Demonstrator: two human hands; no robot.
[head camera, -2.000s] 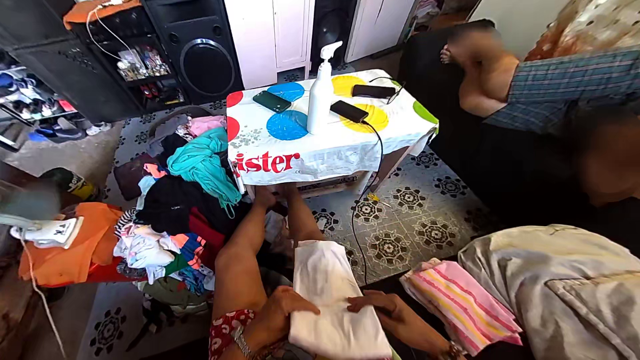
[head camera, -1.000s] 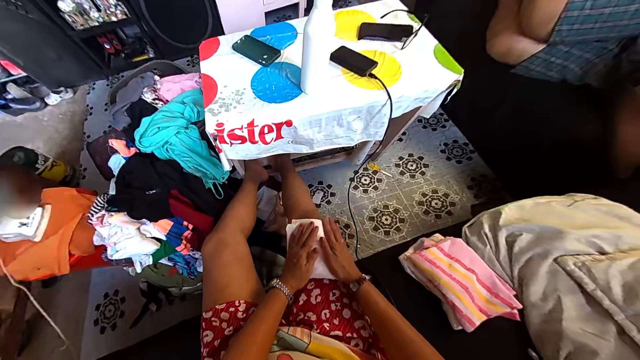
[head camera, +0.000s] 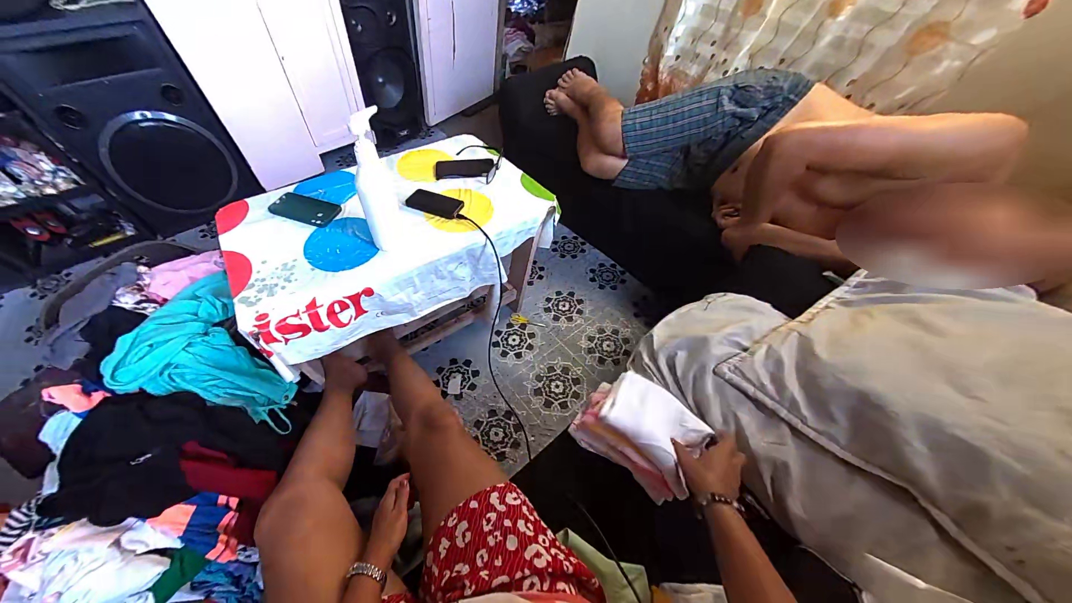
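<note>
My right hand grips the near corner of a folded white cloth, which lies on top of a folded pink striped cloth on the dark seat to my right. My left hand rests between my legs, beside my thigh, with no cloth seen in it; its fingers are close together and partly turned away. A heap of mixed clothes lies to my left, with a turquoise garment on it.
A low table with a printed cover stands ahead, bearing a white spray bottle and several phones. A black cable hangs from it to the floor. Beige padded fabric fills the right side. A person lies on the dark sofa beyond.
The white cloth, earlier folded on my lap under both hands, is now on the pink striped cloth, with my right hand at it. My left hand has let go of it. The view has swung right.
</note>
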